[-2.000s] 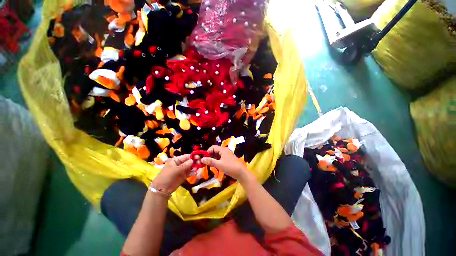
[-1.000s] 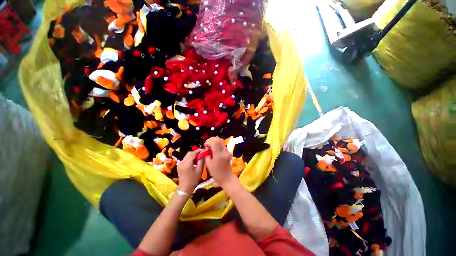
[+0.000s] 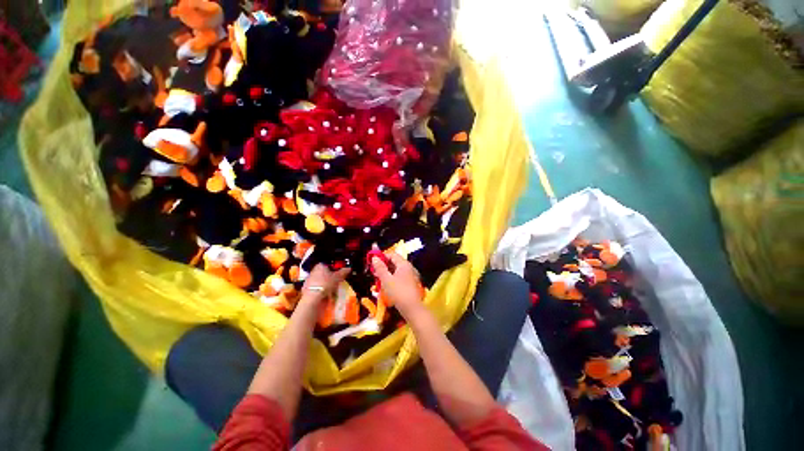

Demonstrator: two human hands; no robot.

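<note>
My right hand (image 3: 397,277) holds a small bright red accessory (image 3: 376,257) at its fingertips, over the near part of the open yellow sack (image 3: 163,277). My left hand (image 3: 324,280) is a little to its left, at the black plush toys; whether its fingers grip one cannot be told. The two hands are apart. Red accessories with white dots (image 3: 353,163) lie in a loose heap beyond the hands. Black plush toys with orange and white parts (image 3: 227,262) fill the sack around them.
A shiny clear bag of red accessories (image 3: 388,53) lies on the pile. A white woven sack (image 3: 705,352) with similar toys stands at right. A hand truck (image 3: 608,66) and full yellow sacks (image 3: 723,75) are at upper right. A pale sack (image 3: 31,326) is at left.
My hands were together on a red piece and are now apart. The red piece is now at my right fingertips. The whole view has shifted slightly.
</note>
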